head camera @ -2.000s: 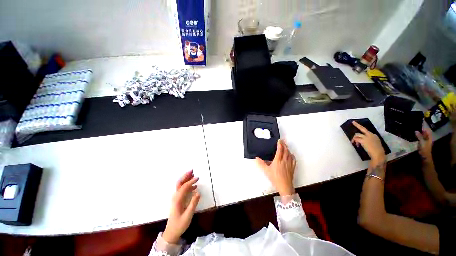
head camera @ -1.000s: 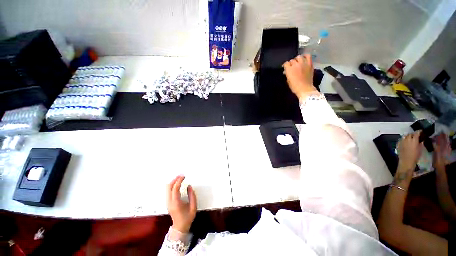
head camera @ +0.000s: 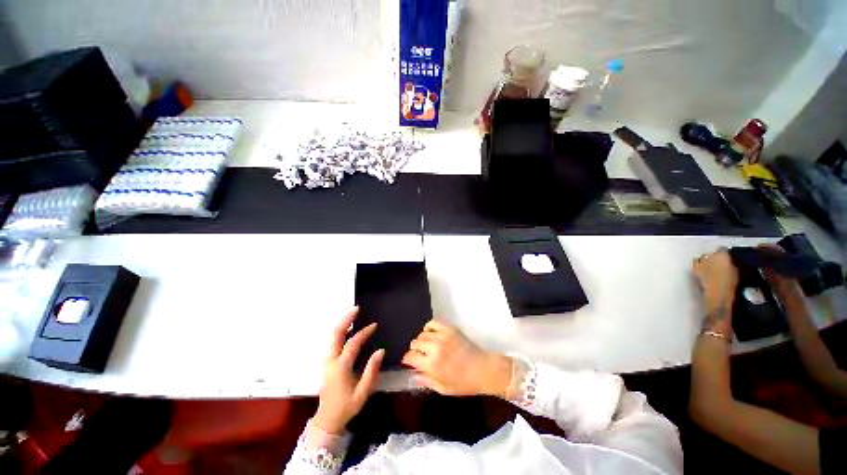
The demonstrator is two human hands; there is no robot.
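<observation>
A plain dark black box base [head camera: 394, 301] lies on the white tabletop in front of me. My right hand [head camera: 457, 362] touches its near right corner with bent fingers. My left hand [head camera: 350, 376] is at its near left side, fingers apart; whether it touches the box is unclear. A filled black box [head camera: 520, 288] with a white device [head camera: 536, 263] in its cutout stands to the right. Another filled box [head camera: 104, 320] with a white device [head camera: 71, 310] stands at the far left.
Behind are a loose cable pile [head camera: 345, 158], bagged white items [head camera: 174, 169], stacked black box parts [head camera: 520, 153] and a large black stack [head camera: 58, 121]. A blue bag [head camera: 420, 65] and drink containers stand along the wall. A neighbour's hands [head camera: 715, 278] work with black boxes at right.
My right hand has come back from the black stack, and a black box base now lies between my hands. The black stack is lower. The view has shifted slightly.
</observation>
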